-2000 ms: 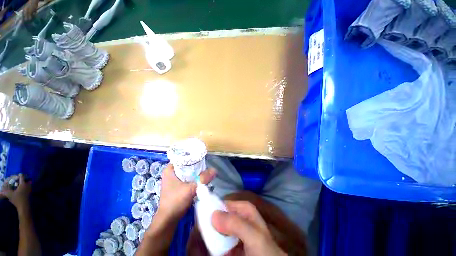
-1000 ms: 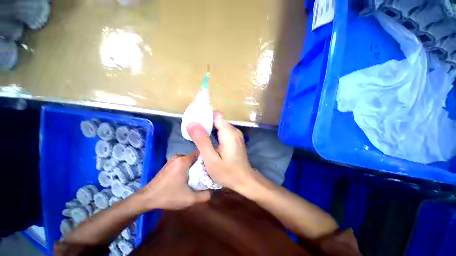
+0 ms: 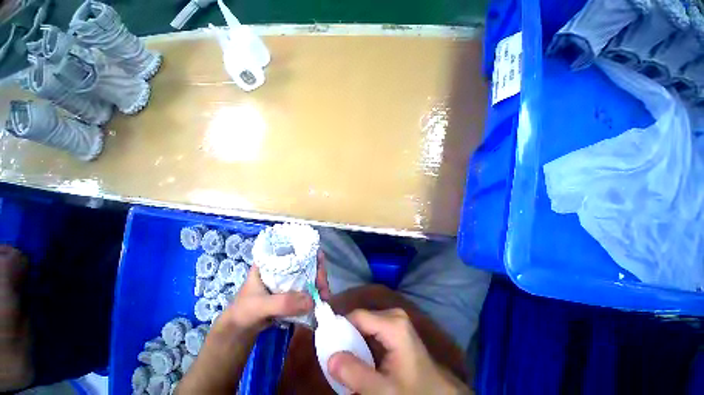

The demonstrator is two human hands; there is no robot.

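Note:
My left hand [image 3: 258,305] is closed around a grey-white sleeve part [image 3: 289,258], held over my lap with its bumpy-rimmed open end up. My right hand [image 3: 378,359] grips a small white glue bottle [image 3: 338,347]. Its thin green-blue tip points up and lies close to the sleeve's side; I cannot tell if it touches. The lower part of the sleeve is partly hidden by my fingers. Both hands are bare.
Tan bench [image 3: 324,131] ahead, with sleeves [image 3: 58,131] heaped at left and a second white bottle [image 3: 245,58] at the back. Blue bin [image 3: 147,270] with round parts [image 3: 207,266] lower left; large blue tote [image 3: 533,231] with film and sleeves at right. A person's arm [image 3: 11,324] shows at far left.
One second ago the bottle pointed up over the bench edge and the sleeve was low between my hands. Now the sleeve is upright and raised, with the bottle lower beside it. The view has shifted.

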